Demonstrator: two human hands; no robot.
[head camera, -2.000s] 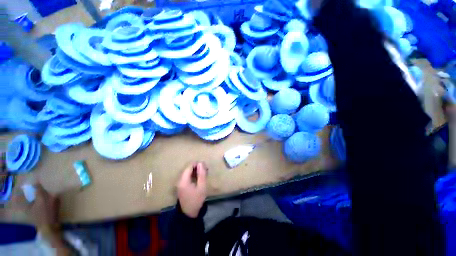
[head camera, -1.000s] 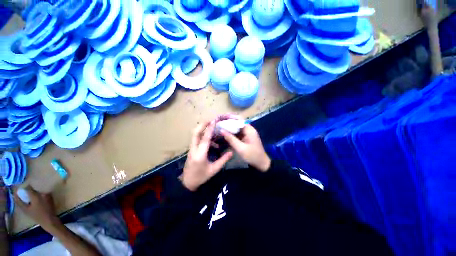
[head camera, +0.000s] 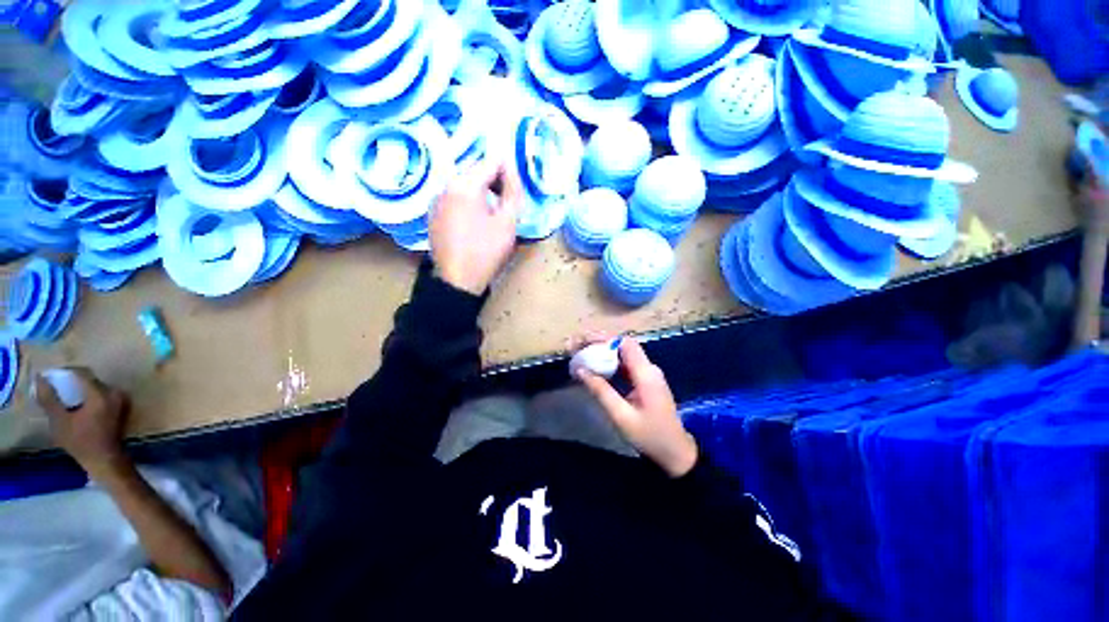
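My left hand is at the front of the pile of brims. Its fingers are at the left edge of a tilted pale-blue hat brim and appear to pinch it; the fingertips are partly hidden. My right hand is closed around a small white glue bottle with a bluish tip, just over the bench's front edge. Several stacked crowns, pale ridged domes, stand on the bench between my hands and the assembled hats.
Leaning stacks of assembled hats stand at the right. A small teal tube lies on the brown bench at left. A neighbour's hand holds something white at lower left. Another person's arm is at far right. Deep-blue crates fill the lower right.
My hands were together around the glue bottle; now they are apart. My left hand has moved forward to the brims, and the bottle remains in my right hand. The view has shifted.
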